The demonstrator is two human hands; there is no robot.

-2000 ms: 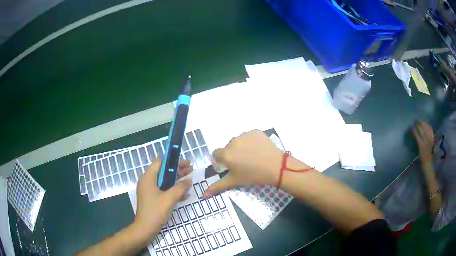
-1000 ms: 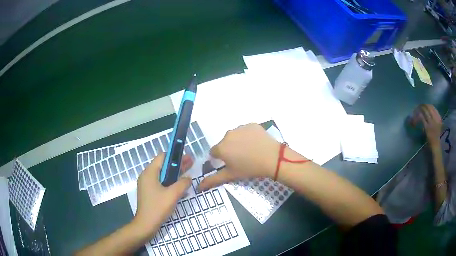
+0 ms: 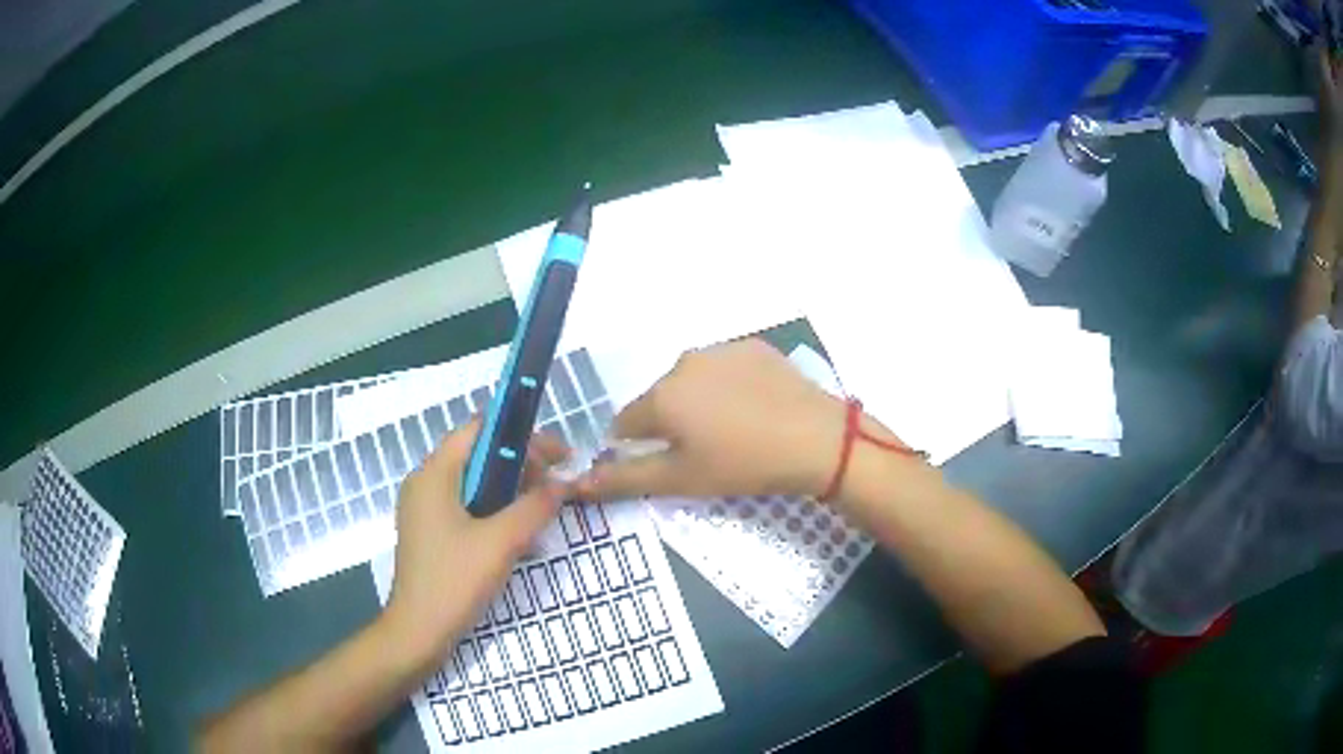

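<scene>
A black-and-light-blue pen-shaped device [image 3: 527,368] stands tilted in my left hand [image 3: 460,533], its thin tip pointing up and away. My right hand [image 3: 729,420] holds a small pale sticker [image 3: 619,451] at its fingertips, close to my left fingertips. The black-outlined label sheet [image 3: 567,626] lies below both hands. The silver-grey label sheets [image 3: 332,479] lie to the left, partly behind the device. A sheet with round dark marks [image 3: 781,567] lies under and beyond my right wrist.
White papers [image 3: 869,251] cover the bench behind my hands. A dispenser bottle [image 3: 1049,199], a blue bin [image 3: 1031,67] and a small white paper stack [image 3: 1066,386] are on the right. A small-symbol sheet [image 3: 71,545] is far left. Another person's arm [image 3: 1315,251] is at the right edge.
My right fingertips have lifted from the outlined sheet to my left fingertips, and a pale sticker now shows between them. The other person's arm has moved up and away.
</scene>
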